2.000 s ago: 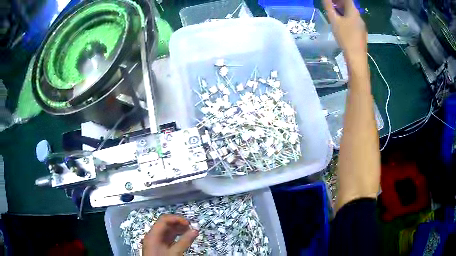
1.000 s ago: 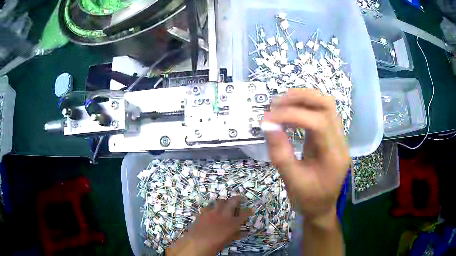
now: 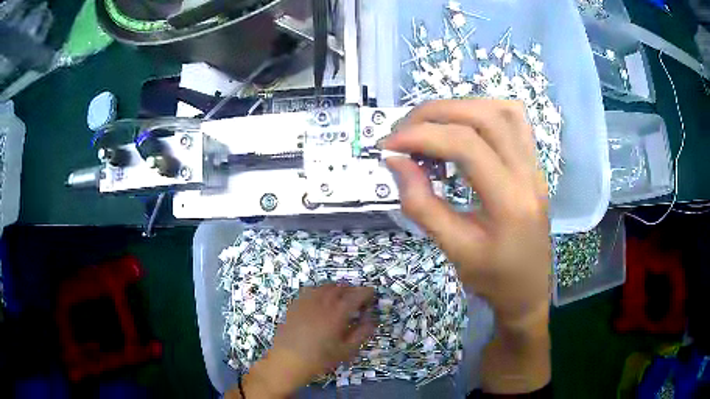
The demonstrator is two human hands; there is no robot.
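My right hand (image 3: 475, 179) is over the right end of the silver-white press fixture (image 3: 288, 203). Its thumb and index finger pinch a small white-headed component (image 3: 388, 153) beside the green spot of the nest (image 3: 357, 132). My left hand (image 3: 331, 327) reaches palm down into the lower tub (image 3: 204, 312), its fingertips among the white-headed components (image 3: 412, 312); whether it grips one cannot be told. The upper tub (image 3: 595, 156) holds a looser pile of similar components, partly hidden behind my right hand.
The vibratory bowl (image 3: 210, 39) is at the top left, with a pale feed track (image 3: 352, 54) running down to the nest. A small-parts bin (image 3: 615, 273) and a clear box (image 3: 662, 156) are at the right. Red frames (image 3: 105, 319) are below the bench on both sides.
My right hand has come from the far upper right to the fixture's nest with a component. My left hand has moved right and down onto the pile in the lower tub. The view has shifted.
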